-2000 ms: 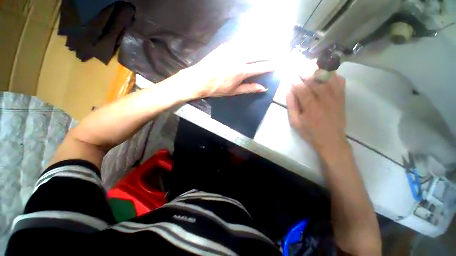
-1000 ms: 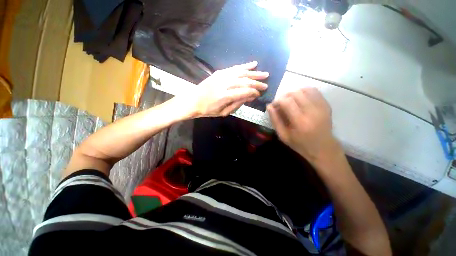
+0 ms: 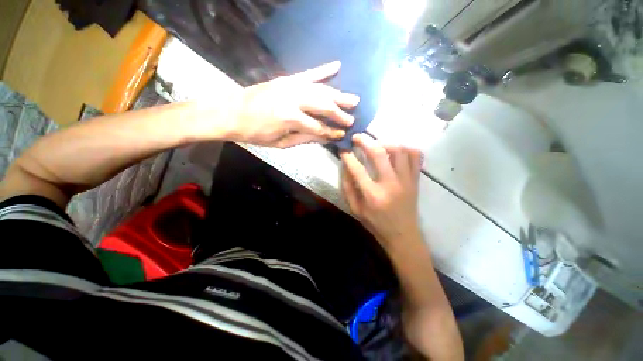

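Note:
A matte dark blue cloth piece (image 3: 310,35) lies on the white machine table, beside and partly over a shiny dark leather panel (image 3: 211,35). My left hand (image 3: 299,109) rests flat on the cloth's lower part with fingers slightly apart. My right hand (image 3: 384,176) touches the cloth's near right corner with its fingertips; whether it pinches the edge cannot be told. The presser foot and needle area (image 3: 433,56) is just beyond, partly lost in the lamp's white glare (image 3: 405,14).
Blue-handled thread snips (image 3: 530,264) and small metal parts (image 3: 543,303) lie at the table's right end. Dark cut pieces (image 3: 106,10) lie on cardboard (image 3: 49,63) at upper left. A red plastic object (image 3: 155,233) and a blue rim (image 3: 366,314) are below the table.
The view has shifted. My right hand has come in to the cloth's near corner, and my left hand now lies on the cloth nearer the needle area.

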